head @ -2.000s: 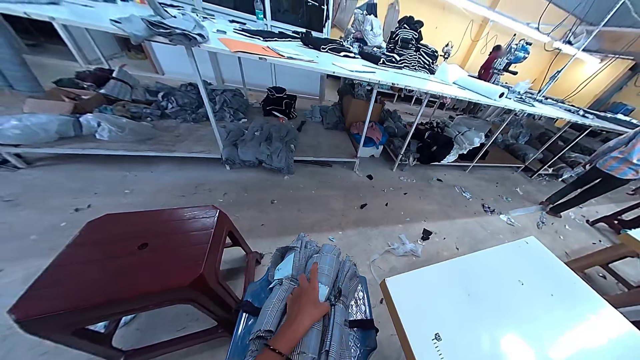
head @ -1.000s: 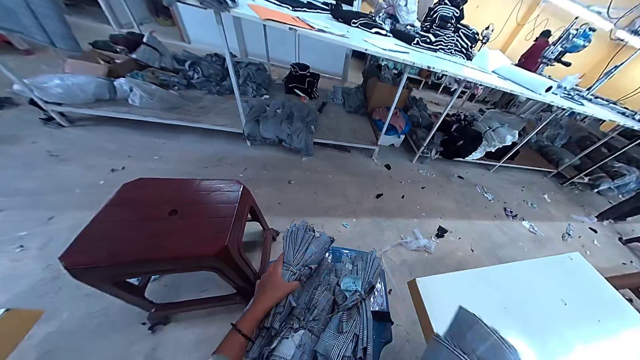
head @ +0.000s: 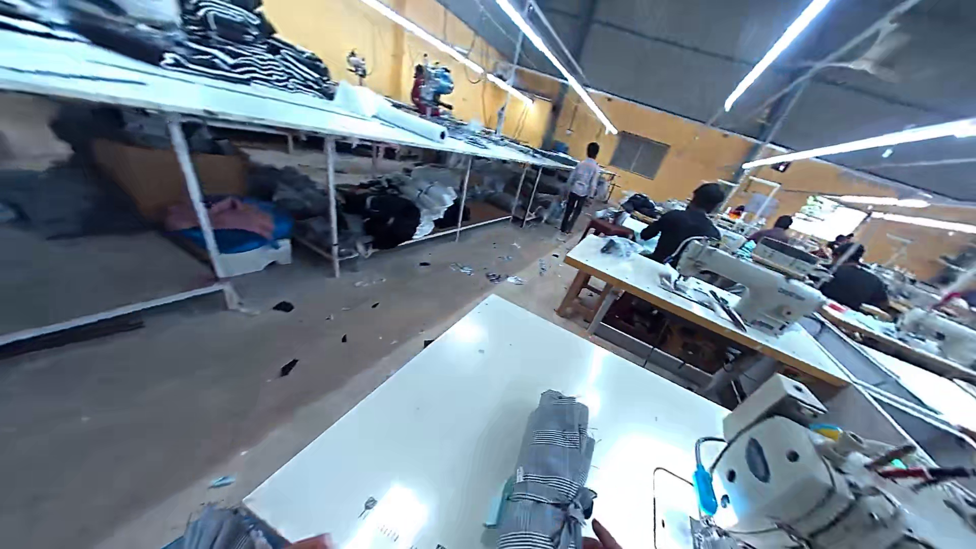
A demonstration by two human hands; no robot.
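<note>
A tied roll of grey striped cloth (head: 550, 457) lies on the white sewing table (head: 457, 381), with a strip knotted round it. Fingers of my right hand (head: 602, 535) show at the bottom edge, beside the roll's lower right end; whether they grip it cannot be told. Part of my left hand (head: 311, 542) shows at the table's lower left edge, close to more grey striped cloth (head: 221, 528); its fingers are mostly cut off. To the right of the roll stands a white industrial sewing machine (head: 801, 473).
A second sewing table (head: 686, 313) with a machine (head: 751, 286) stands ahead on the right, a seated person (head: 686, 221) behind it. Another person (head: 583, 187) stands farther off. A long white table (head: 252, 114) with stacked striped cloth runs along the left. Fabric scraps (head: 288, 367) lie on the floor.
The view has swung right and up, away from the red stool. One hand was on the striped cloth bundles beside the stool; now a roll lies on the white table.
</note>
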